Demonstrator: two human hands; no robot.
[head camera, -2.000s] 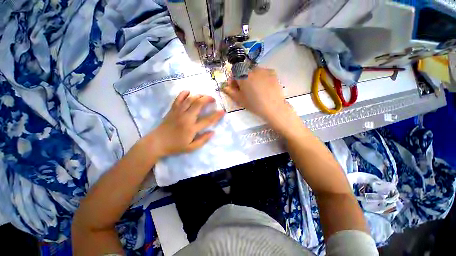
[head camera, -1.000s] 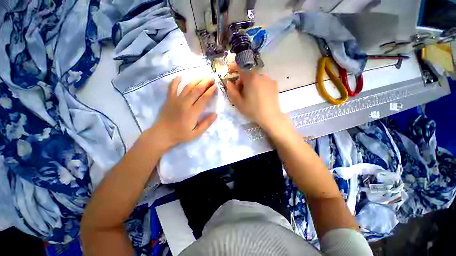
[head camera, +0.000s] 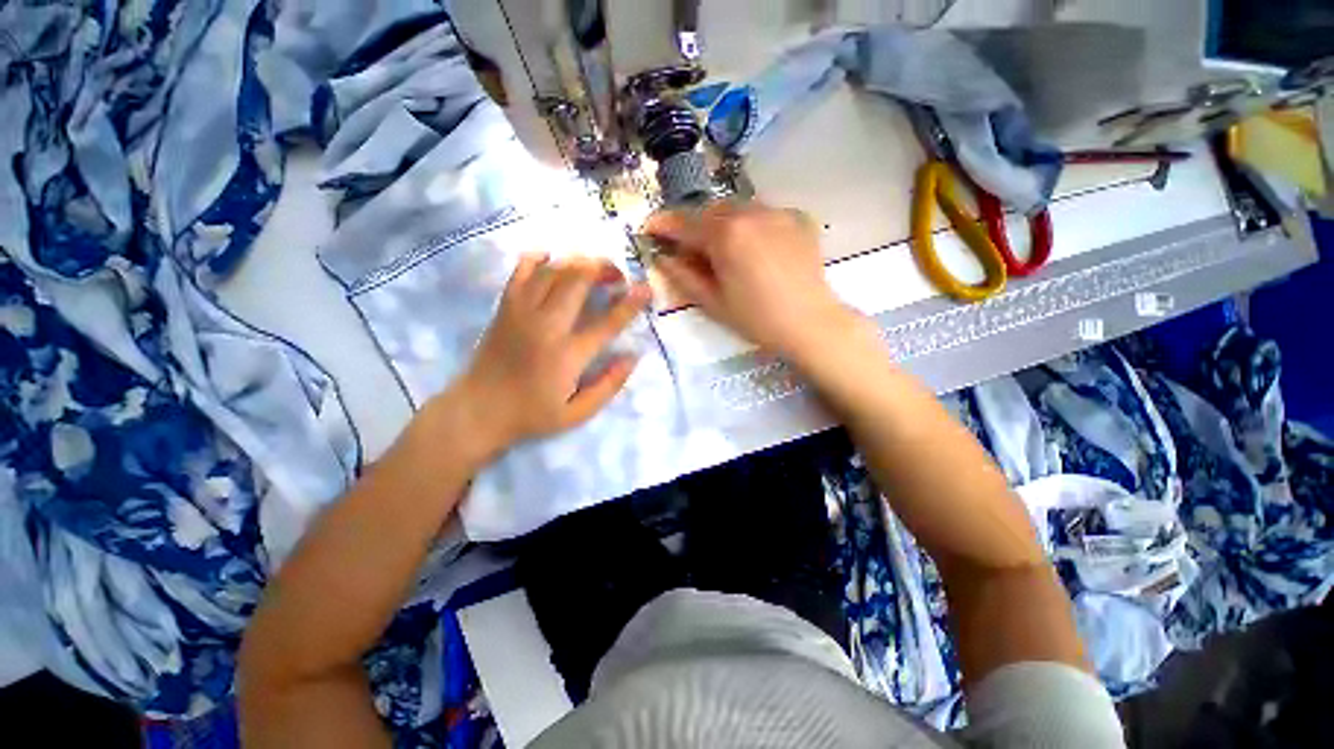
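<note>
A pale blue-white garment panel (head camera: 541, 476) lies on the machine table with its right edge running up to the presser foot (head camera: 597, 154) under a bright lamp. My left hand (head camera: 541, 344) rests on the panel, palm down, fingers apart, pointing at the foot. My right hand (head camera: 739, 271) is just below and right of the foot, thumb and fingertips together at the panel's edge. What the fingertips pinch is too small and blurred to tell. The upper part of the panel is gathered in folds behind and left of the foot.
Scissors with yellow and red handles (head camera: 958, 249) lie right of my right hand, under a crumpled grey-blue strip (head camera: 966, 110). A printed ruler (head camera: 1024, 312) runs along the front edge. Floral fabric (head camera: 139, 439) is heaped left, and more cloth (head camera: 1097, 512) lies lower right.
The panel's folds behind the foot have shifted slightly up and left in view, as have the machine parts. My left hand's fingers have shifted a little on the panel. My right hand stays by the foot.
</note>
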